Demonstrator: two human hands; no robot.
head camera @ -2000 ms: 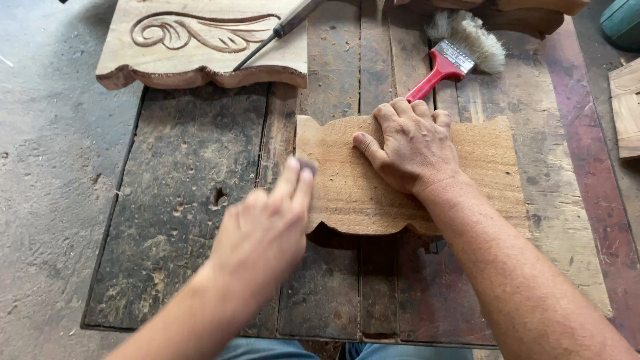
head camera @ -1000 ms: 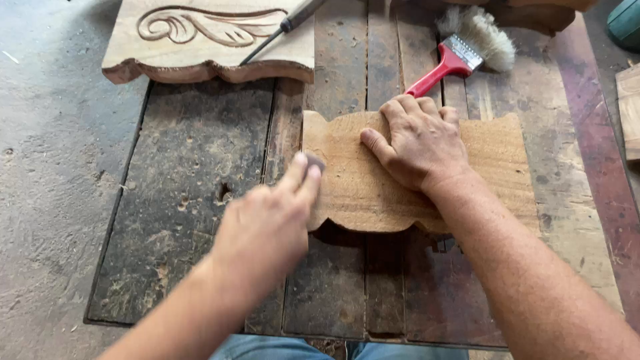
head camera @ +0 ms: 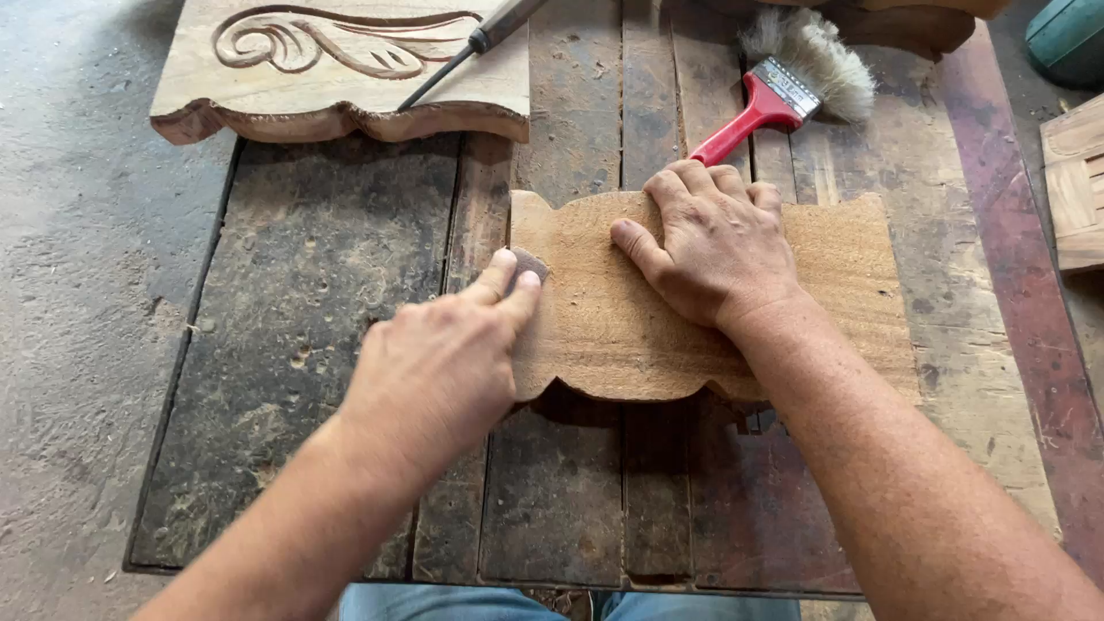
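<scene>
A wooden board with scalloped edges [head camera: 604,293] lies across the worktable in front of me. My left hand [head camera: 448,354] pinches a small piece of sandpaper [head camera: 530,262] against the board's left end, two fingers extended over it. Flat on top of the board rests my right hand [head camera: 711,237], fingers spread and pointing away from me. Just beyond its fingertips is the red handle of a paintbrush [head camera: 750,112] with pale bristles. What lies beneath the board is mostly hidden in shadow.
A carved board with scrollwork [head camera: 345,86] lies at the back left, a dark-shafted hand tool [head camera: 483,39] resting across it. More shaped wood [head camera: 914,26] is at the back right. Beyond the right edge of the worktable [head camera: 302,345] are a green container [head camera: 1069,43] and a wooden piece [head camera: 1078,190].
My left hand has shifted slightly along the board's left end, still with the sandpaper. My right hand has stayed on top of the board.
</scene>
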